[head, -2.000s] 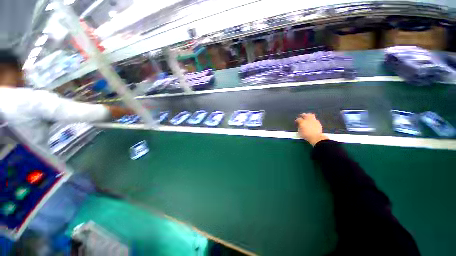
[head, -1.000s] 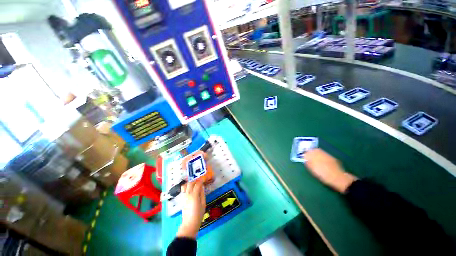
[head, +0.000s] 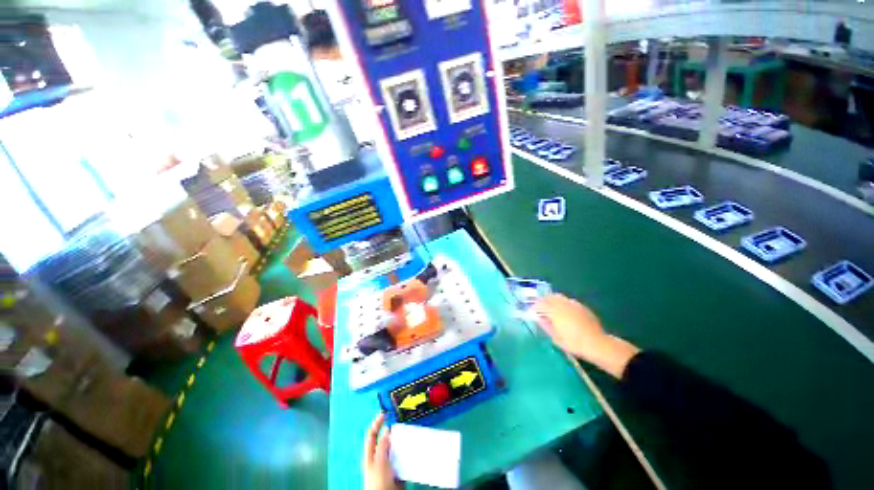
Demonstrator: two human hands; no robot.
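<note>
The orange fixture nest (head: 414, 316) sits with no panel in it on the silver-white base plate (head: 463, 308), between small black blocks. My left hand (head: 379, 459) holds a plain white panel (head: 426, 456) by its left edge, in front of the blue shuttle front block (head: 441, 390). My right hand (head: 579, 331) holds another panel (head: 528, 292), partly hidden by the fingers, over the right edge of the turquoise bench (head: 548, 414).
The blue control box (head: 436, 124) and press head (head: 343, 221) stand behind the plate. The green conveyor (head: 661, 287) runs at the right, with one panel (head: 551, 210) on it and several in a row beyond the white strip. A red stool (head: 280, 330) and cartons (head: 182, 215) are at the left.
The panel in the nest is gone; my left hand has moved down towards me and holds a white panel. My right hand has moved left from the belt to the bench edge with a panel.
</note>
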